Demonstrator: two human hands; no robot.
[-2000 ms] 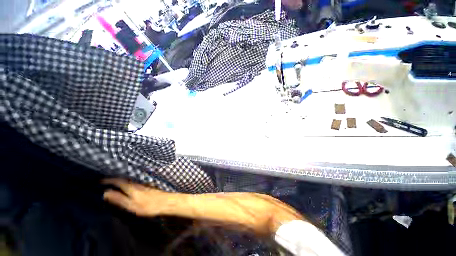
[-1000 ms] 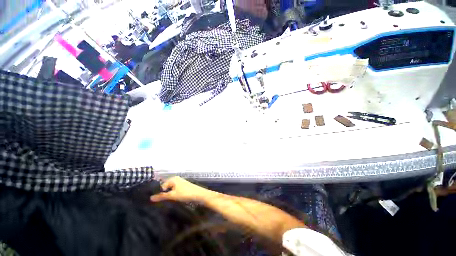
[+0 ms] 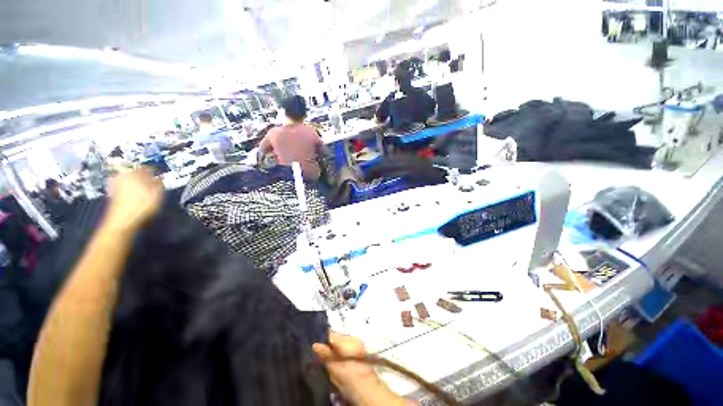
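Observation:
A large black garment piece (image 3: 198,317) hangs across the left and lower middle of the view, in front of the table's left part. My left hand (image 3: 135,197) is raised at the upper left, blurred, closed on the black piece's upper edge. My right hand (image 3: 350,363) is low at the table's front edge, with its fingers at the black piece's right edge, gripping it. The white sewing machine (image 3: 412,230) stands just behind and right of the piece. Part of my right hand is cut off by the lower edge of the view.
Checked fabric (image 3: 246,214) is heaped behind the machine. Brown pieces (image 3: 402,293), black thread snips (image 3: 476,296) and red-handled scissors (image 3: 414,268) lie on the bed. Strands hang at the right end. A blue bin (image 3: 686,361) is lower right. Seated people (image 3: 293,143) are in the background.
The view has swung up and right. My left hand has come into view, raised with the black piece. My right hand now shows further right. The checked side no longer shows at the left.

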